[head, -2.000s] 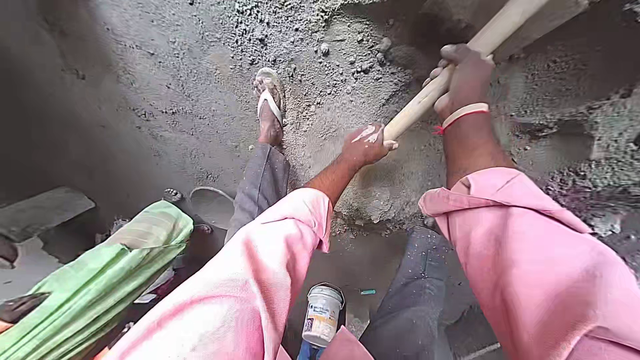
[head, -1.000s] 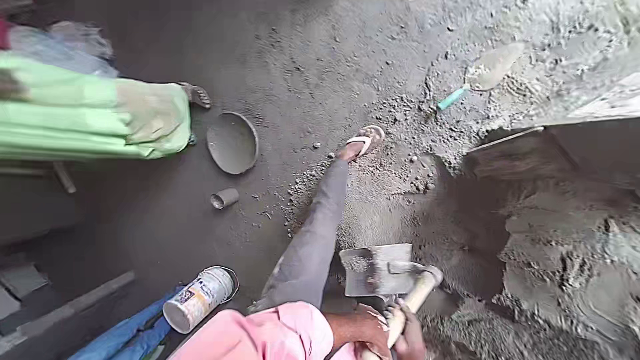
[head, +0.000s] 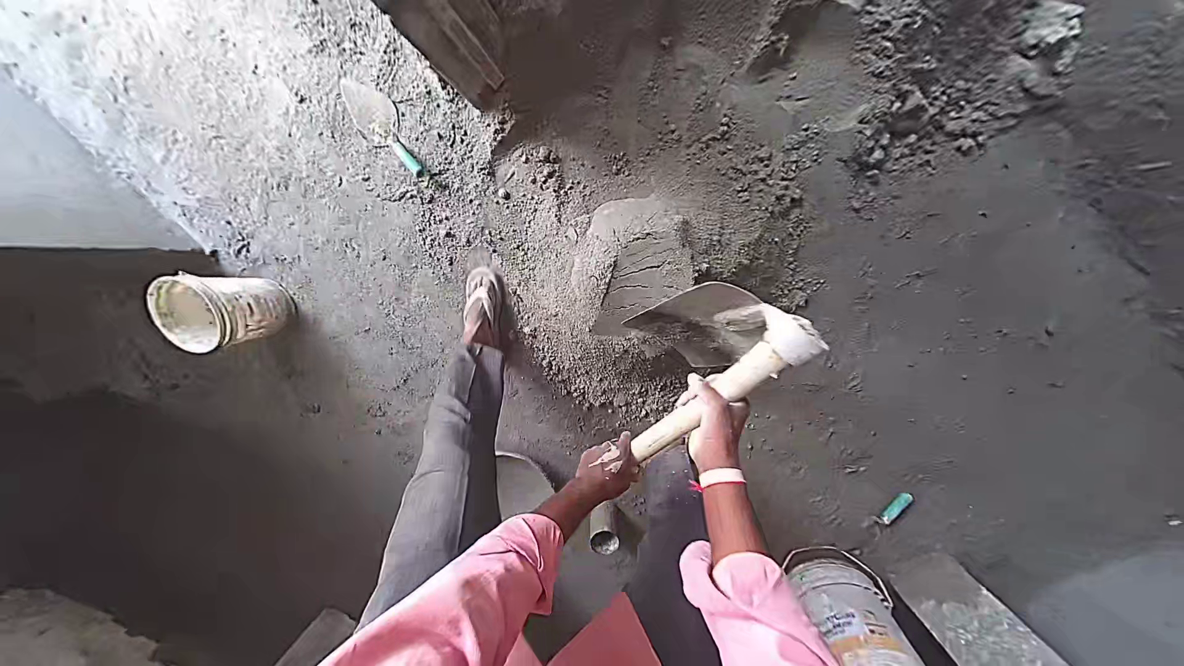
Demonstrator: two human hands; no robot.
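Both hands grip the pale wooden handle of a hoe (head: 708, 324) with a broad metal blade. My left hand (head: 609, 467) is closed round the handle near its lower end. My right hand (head: 715, 421), below a wrist band, holds it higher up, nearer the head. The blade lies at the right edge of a low heap of grey mortar mix (head: 647, 264), whose top shows cracks. How deep the blade's edge sits cannot be told. My sandalled foot (head: 484, 301) stands left of the heap.
A trowel (head: 372, 111) with a green handle lies up left. An open bucket (head: 222, 312) stands at left, a labelled paint bucket (head: 846, 606) at lower right. A metal cup (head: 604, 532) is between my legs. Boards (head: 453, 46) are at the top, rubble (head: 934, 92) at upper right.
The view has turned strongly. The hoe's blade, seen earlier close to my leg, is now at the mortar heap. Both hands have stayed on the handle.
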